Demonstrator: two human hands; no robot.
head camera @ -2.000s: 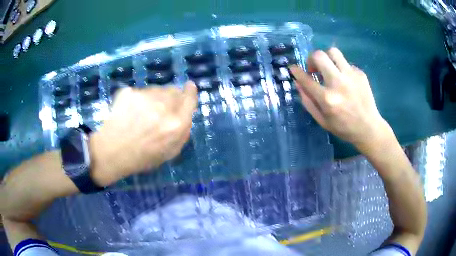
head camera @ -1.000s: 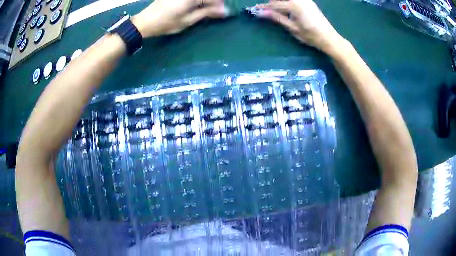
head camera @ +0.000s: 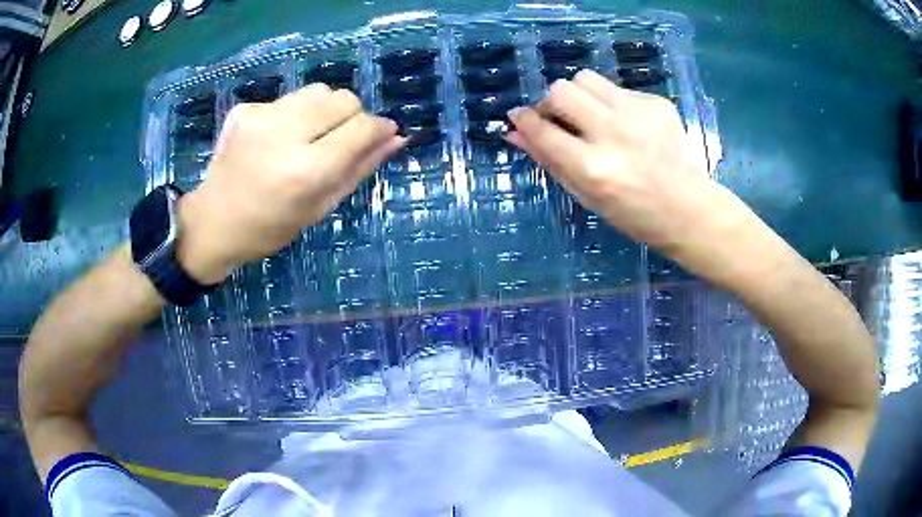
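Note:
The clear blister tray [head camera: 435,273] lies on the green mat and overhangs the bench edge above the lap. Dark round components [head camera: 407,73] stand on edge in the far pockets of its columns; the near pockets show no dark parts. My left hand [head camera: 293,167] pinches at a dark round component [head camera: 420,133] in a middle column. My right hand [head camera: 607,151] pinches at another dark component [head camera: 492,127] in the column to its right. The fingertips partly hide both parts. My hands cover some pockets in the outer columns.
White-faced discs [head camera: 162,14] lie on the mat at the far left, near a tan board's edge [head camera: 59,22]. A dark lump [head camera: 38,215] is at left. Clear trays [head camera: 763,404] are below the bench edge at right, with another shiny stack [head camera: 903,318] further right.
Both hands have come back from the far side of the mat to the tray's middle columns. The tray appears higher in view, with more of its near end visible.

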